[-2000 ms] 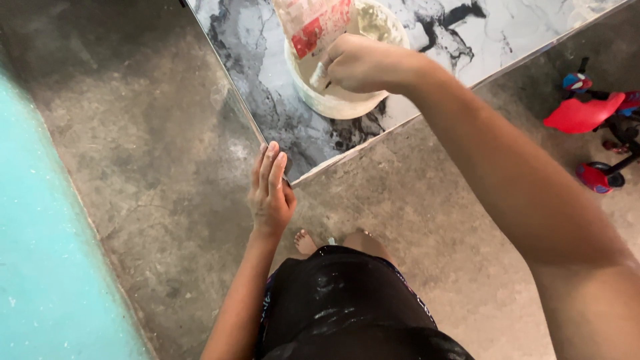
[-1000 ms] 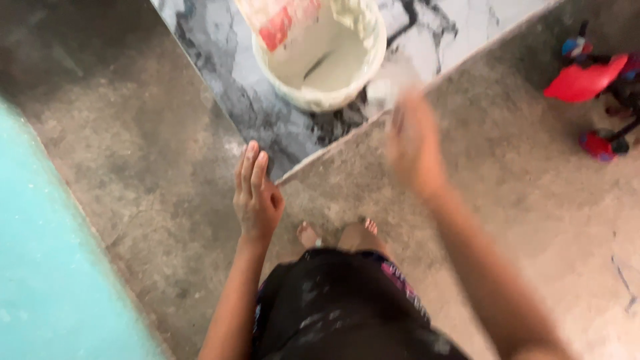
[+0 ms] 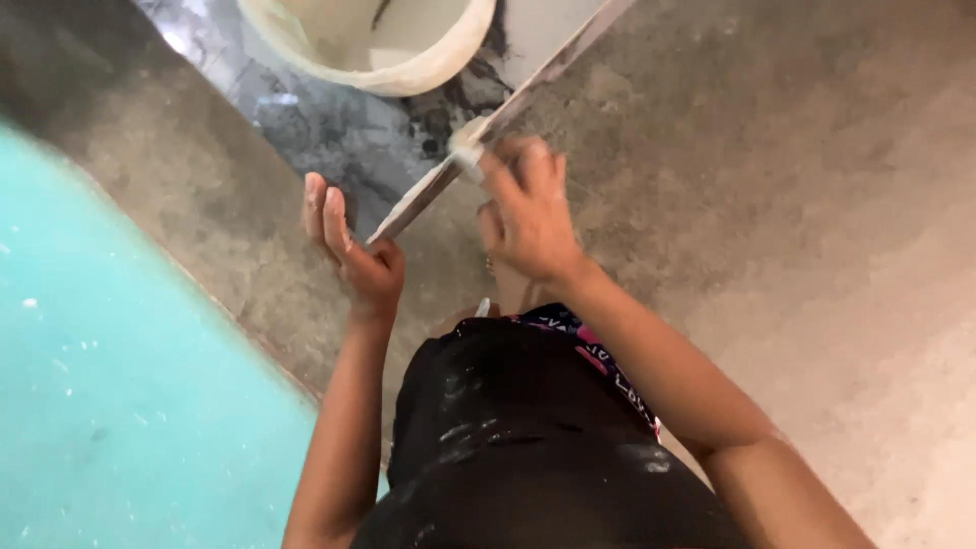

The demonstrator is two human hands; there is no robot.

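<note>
My left hand [image 3: 354, 244] rests against the near corner of a marble-patterned tabletop [image 3: 328, 137], fingers raised along one side and the thumb side by the tip of the corner. White residue marks its fingertips. At the table's edge, my right hand [image 3: 530, 206] pinches a small whitish piece [image 3: 469, 149], blurred, its material unclear. The piece touches the edge, where a pale, paste-like strip lies. A white round bucket [image 3: 412, 80] with pale wet material and a thin dark thing inside stands on the table, just beyond both hands.
A turquoise surface [image 3: 130, 366] with white specks fills the lower left. Bare concrete floor [image 3: 762, 229] stretches to the right. My black clothing [image 3: 534, 427], smeared with white, and part of a leg are below the table corner.
My right hand has gone from the bucket to the table's edge near the corner. My left hand stays at the corner. The view has shifted, and the red objects at right are out of frame.
</note>
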